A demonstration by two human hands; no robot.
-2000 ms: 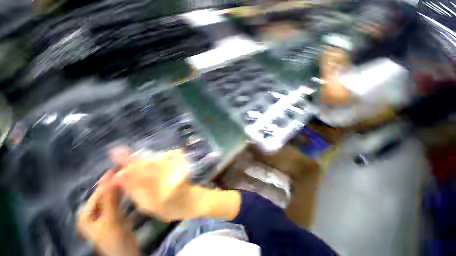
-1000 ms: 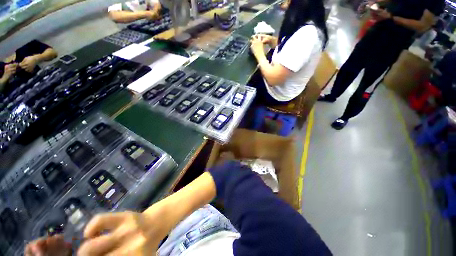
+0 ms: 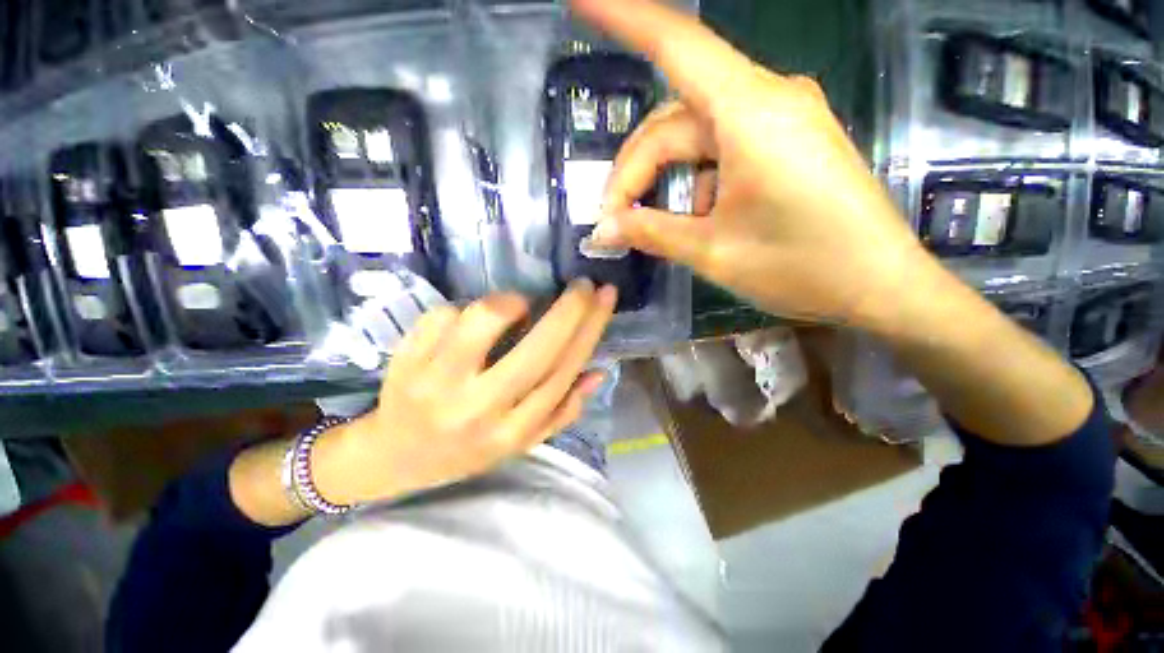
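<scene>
A clear blister tray (image 3: pixel 504 334) holds black handset housings in a row, each with a silvery rectangle mid-body. My right hand (image 3: pixel 753 191) pinches a small whitish oval piece (image 3: pixel 603 245) between thumb and forefinger, at the lower part of one housing (image 3: pixel 572 128), below its silvery rectangle. My left hand (image 3: pixel 492 383) reaches up from below, fingertips at that housing's lower end. A clear strip with pale ovals (image 3: pixel 393 316) lies at my left hand's fingers; I cannot tell if it is held. Other housings at left (image 3: pixel 192 300) bear a pale oval near the lower end.
A neighbouring blister tray (image 3: pixel 900 191) with black housings lies at the right, beyond a green strip of bench (image 3: pixel 817 45). An open cardboard box (image 3: pixel 779 472) with crumpled clear plastic (image 3: pixel 753 376) stands below the bench edge. Part of another person's arm shows at the right rim.
The view has turned down onto the near tray. My hands, blurred and low at left before, are now over one housing, the right one pinching an oval piece.
</scene>
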